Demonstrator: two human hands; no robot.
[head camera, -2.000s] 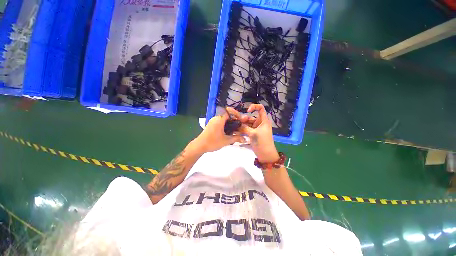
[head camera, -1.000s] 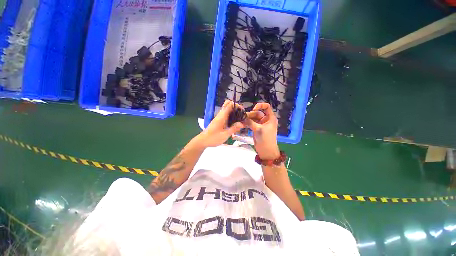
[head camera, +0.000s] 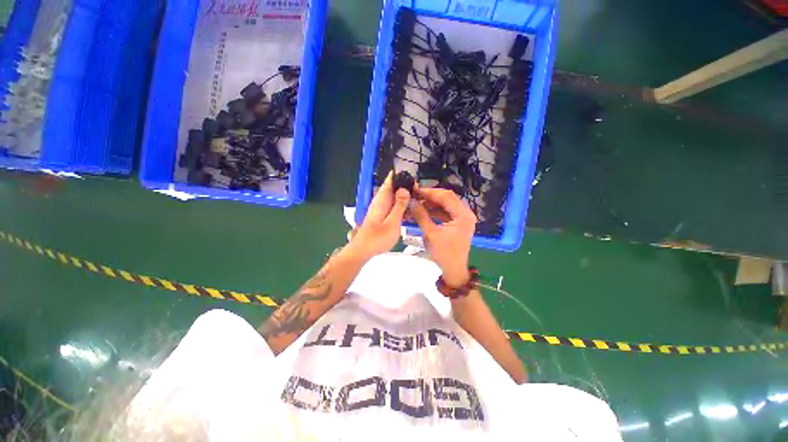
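Observation:
My left hand (head camera: 381, 220) holds a small black unit (head camera: 403, 181), likely a power adapter, over the near end of the main blue tote (head camera: 529, 173). My right hand (head camera: 447, 226) is beside it, fingers bent and close to the unit. Whether the right fingers grip a part of it cannot be told. Inside the tote, black units (head camera: 395, 95) stand in rows along both long sides, and black cords (head camera: 467, 95) lie tangled in the middle on a white liner.
A second blue tote (head camera: 301, 155) to the left holds a loose pile of black units (head camera: 246, 121) on a printed liner (head camera: 251, 47). Stacked blue totes (head camera: 95, 104) stand far left with pale parts. A beige beam (head camera: 721, 67) is at upper right.
Both hands have shifted and turned around the black unit, which now shows at the left fingertips. The right fingers have moved from an upright pinch to bent inward.

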